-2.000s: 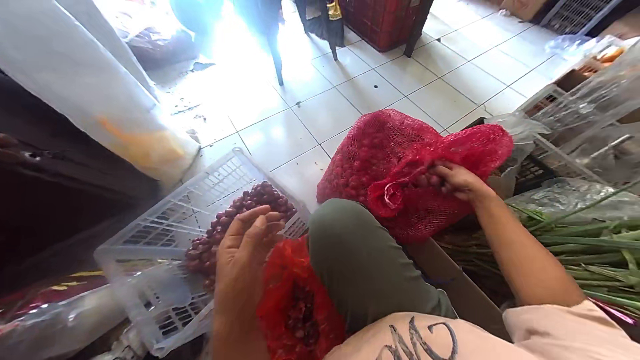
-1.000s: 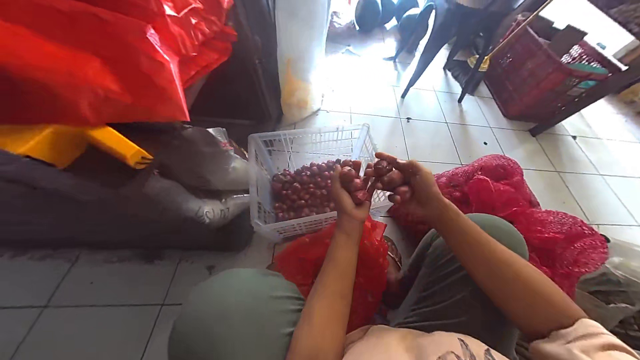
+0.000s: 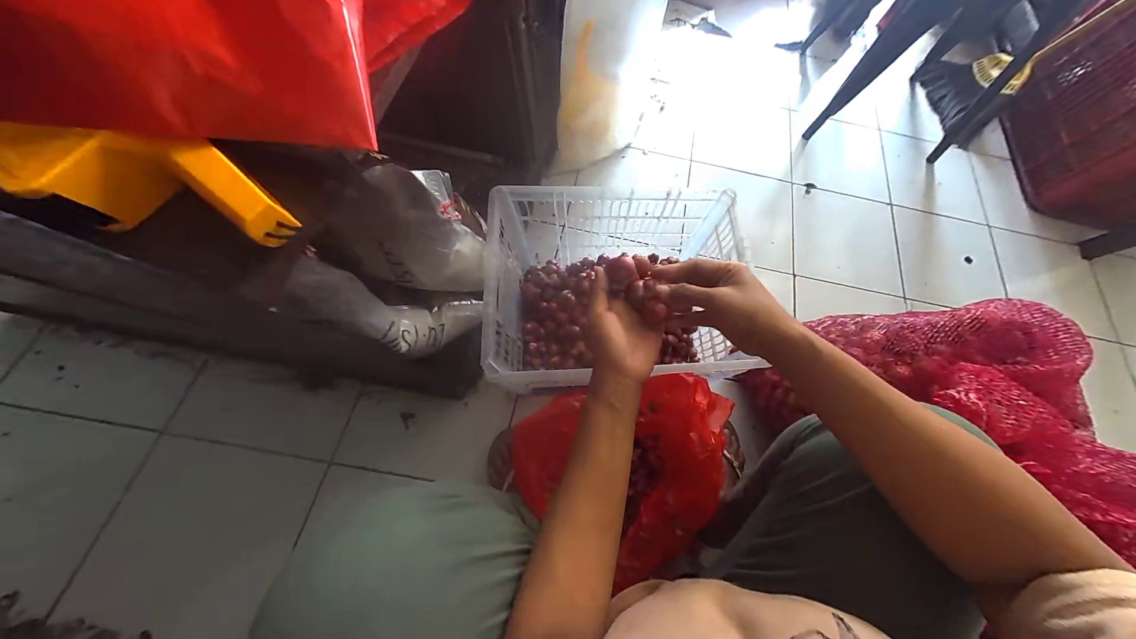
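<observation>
My left hand (image 3: 624, 333) is turned palm up above a white plastic crate (image 3: 532, 380), with several shallots (image 3: 646, 297) in its palm and fingers. My right hand (image 3: 723, 300) comes in from the right, its fingertips touching those same shallots. More red shallots (image 3: 555, 315) lie in a heap inside the crate, partly covered by my hands. Nearer to me, a red plastic bag (image 3: 683, 426) stands open between my feet, with dark bits in it. A red mesh sack (image 3: 941, 355) filled with shallots lies to the right.
To the left, a low ledge (image 3: 382, 355) holds wrapped clear plastic packs (image 3: 417, 231) and a yellow plastic object (image 3: 240, 195), with red plastic sheeting (image 3: 195, 71) above. Dark furniture legs (image 3: 874, 75) and a red crate (image 3: 1056, 133) stand at upper right on the tiled floor.
My right hand has left the mesh sack, where it was two seconds ago, and joined my left over the crate. The view has swung left.
</observation>
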